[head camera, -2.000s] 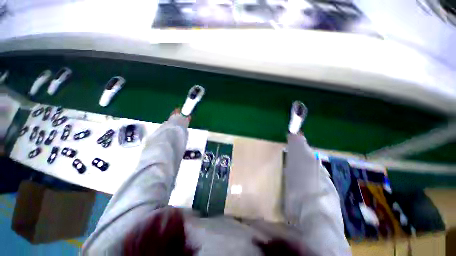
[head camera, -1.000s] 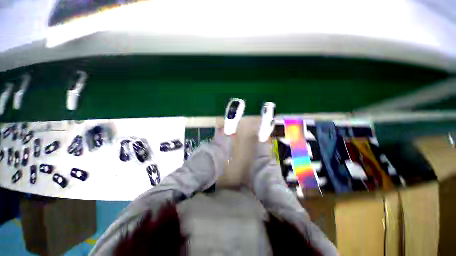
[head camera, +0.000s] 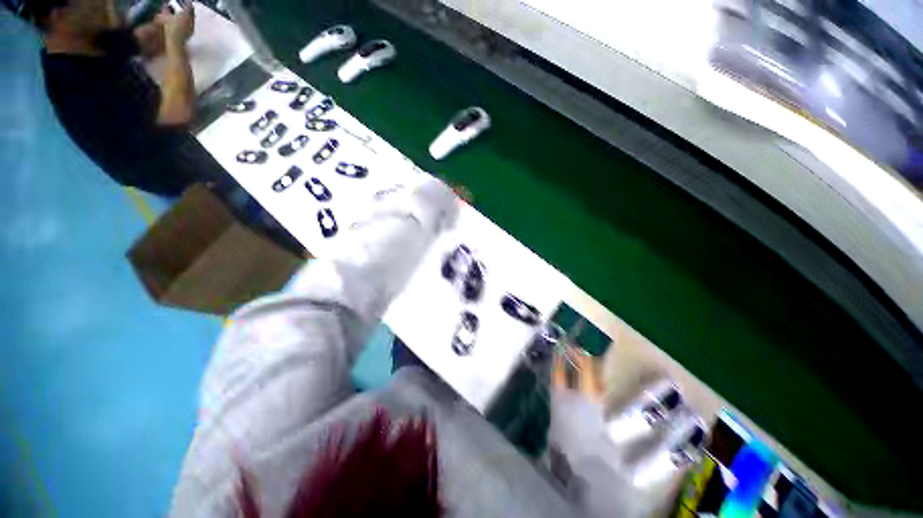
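Dark oval panels (head camera: 327, 223) with pale spots lie loose on the white bench (head camera: 415, 329). My left hand (head camera: 460, 192) is mostly hidden by its sleeve at the bench's belt edge; only some fingers show. My right hand (head camera: 579, 371) is over the green mat strip (head camera: 584, 330), beside a dark panel (head camera: 520, 309); its fingers are blurred and a grip cannot be made out. Two white handheld devices (head camera: 648, 413) lie side by side at the bench end, right of my right hand. Three more white devices (head camera: 460, 133) are on the green belt.
The green conveyor belt (head camera: 627, 233) runs along the bench's far side. A person in black (head camera: 111, 111) works at the upper left. A brown open box (head camera: 207, 253) stands below the bench on the blue floor. Colourful printed sheets (head camera: 751, 476) are at the lower right.
The view has turned left. The two white devices that were at my hands now lie at the bench end. My left hand has moved left along the bench, and my right hand to the mat strip.
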